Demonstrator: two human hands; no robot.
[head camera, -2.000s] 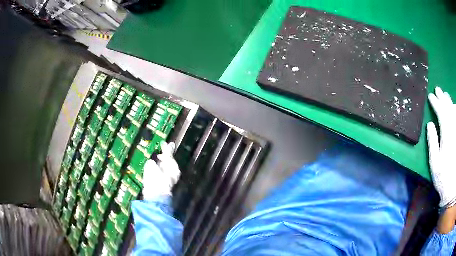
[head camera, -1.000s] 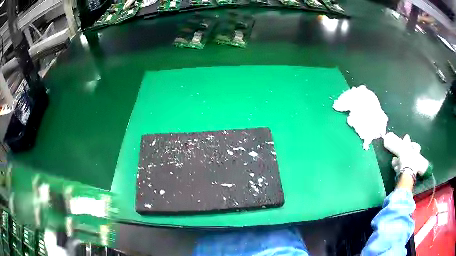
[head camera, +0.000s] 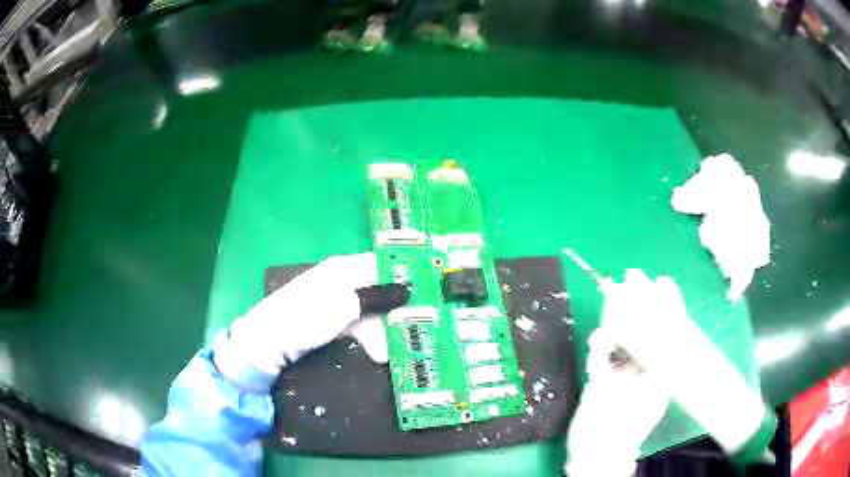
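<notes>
A green circuit board (head camera: 443, 289) with pale connector strips and a black square part lies over the dark speckled foam pad (head camera: 326, 401), its far end reaching past the pad's back edge. My left hand (head camera: 317, 307), in a white glove with a dark covering on one finger, grips the board's left edge. My right hand (head camera: 629, 349), also in a white glove, holds a fat cream dispensing syringe (head camera: 713, 387) with a green cap. The thin pale needle tip points up and left, to the right of the board, and does not touch it.
The bright green mat (head camera: 308, 177) lies under the foam pad. A crumpled white cloth (head camera: 732, 224) is at the mat's right edge. Two blurred boards (head camera: 373, 35) lie at the back of the bench. A black bin (head camera: 19, 210) is at the far left and a red object (head camera: 820, 429) at the lower right.
My left hand has brought the board from the lower left to over the foam pad. My right hand has raised the syringe from beside the cloth and moved it left, towards the board.
</notes>
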